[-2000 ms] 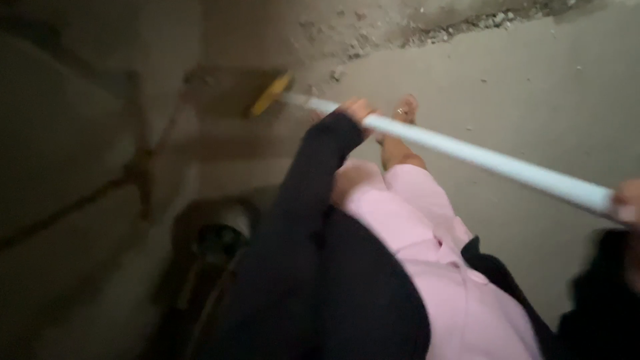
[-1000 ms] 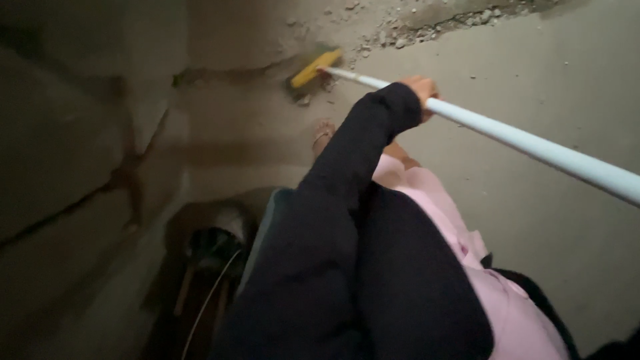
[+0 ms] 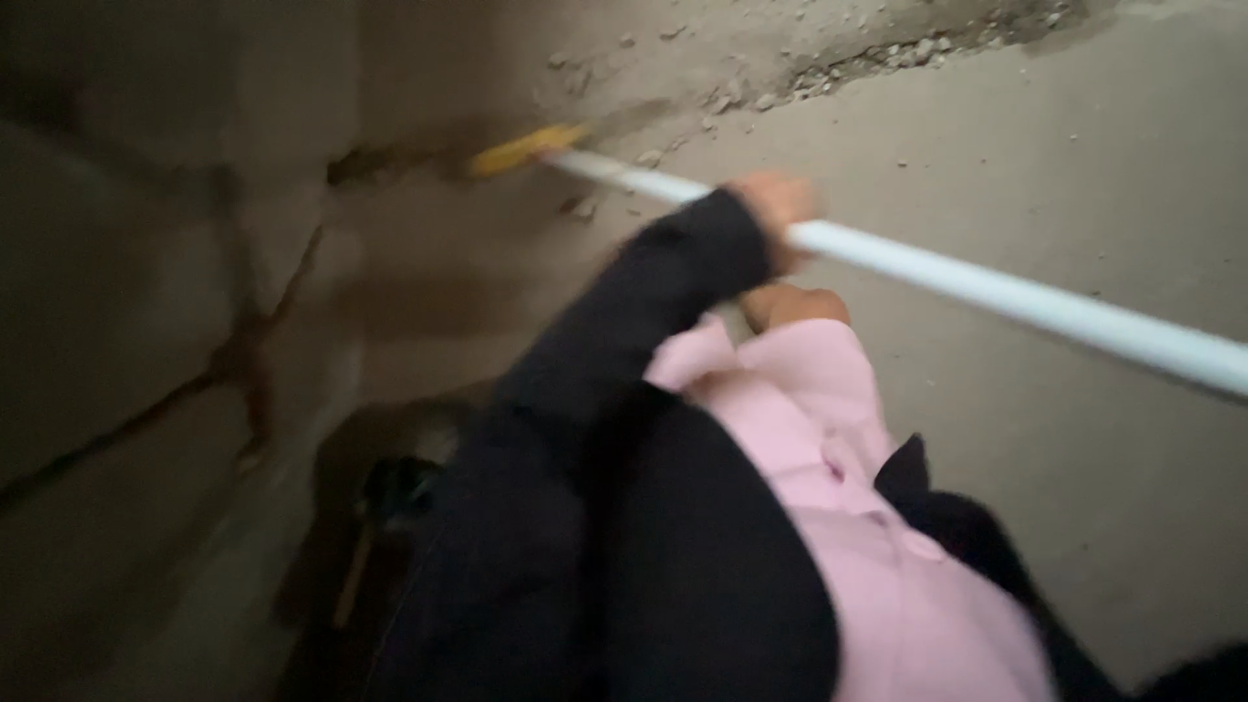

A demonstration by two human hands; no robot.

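My left hand [image 3: 780, 216], blurred and in a black sleeve, is closed around the white pole [image 3: 1024, 297] of a push broom. The pole runs from the right edge of the view up and left to the broom's yellow head [image 3: 526, 149]. That head is at the floor near the upper middle, beside scattered rubble, and is blurred; its bristles cannot be made out. My right hand is out of view, as is the pole's near end. Part of a dark sleeve shows in the bottom right corner.
Broken bits of rubble [image 3: 916, 54] lie along a rough strip of the concrete floor [image 3: 985, 185]. A dark, cracked wall [image 3: 127, 292] stands at the left. Low at the left is a dark object [image 3: 400, 487] with a stick-like part, unclear in shadow.
Since a second ago the broom head has moved left, closer to the wall, with my left hand still on the pole. My right hand, at the right edge two seconds ago, is out of view.
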